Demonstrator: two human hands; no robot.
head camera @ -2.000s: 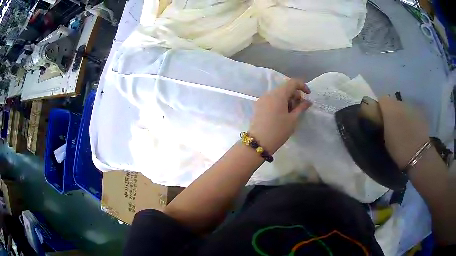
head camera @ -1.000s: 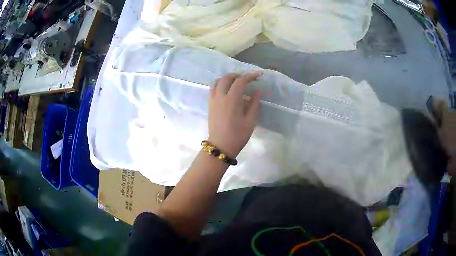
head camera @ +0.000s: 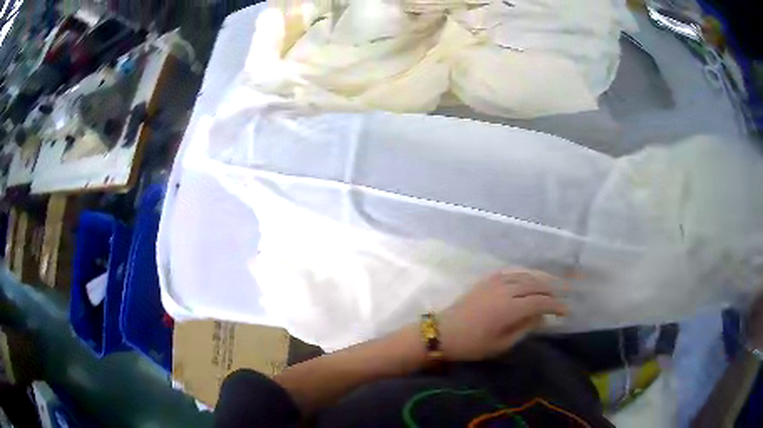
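Note:
A thin white garment (head camera: 468, 180) lies spread over the dark pressing board, which shows greyish through it. A bright straight seam (head camera: 401, 198) runs along it from left to right. My left hand (head camera: 510, 313) is at the garment's near edge, close to my body, with fingers and thumb closed on the cloth. The garment's right end (head camera: 686, 209) is blurred and raised in loose folds. Of my right arm only a blurred skin-toned patch shows at the right edge; the hand cannot be made out. The iron is not visible.
Cream cloth (head camera: 527, 58) lies bunched at the far side, beside a grey iron rest (head camera: 640, 79). The pale table cover (head camera: 205, 242) shows at left. A cardboard box (head camera: 226, 359) and blue bins (head camera: 138, 284) stand below left, a sewing table (head camera: 84, 159) beyond.
My left hand has moved from the middle of the cloth to its near edge. The garment's right end has shifted and puffed up. The iron has gone from view, and the lace panel no longer shows.

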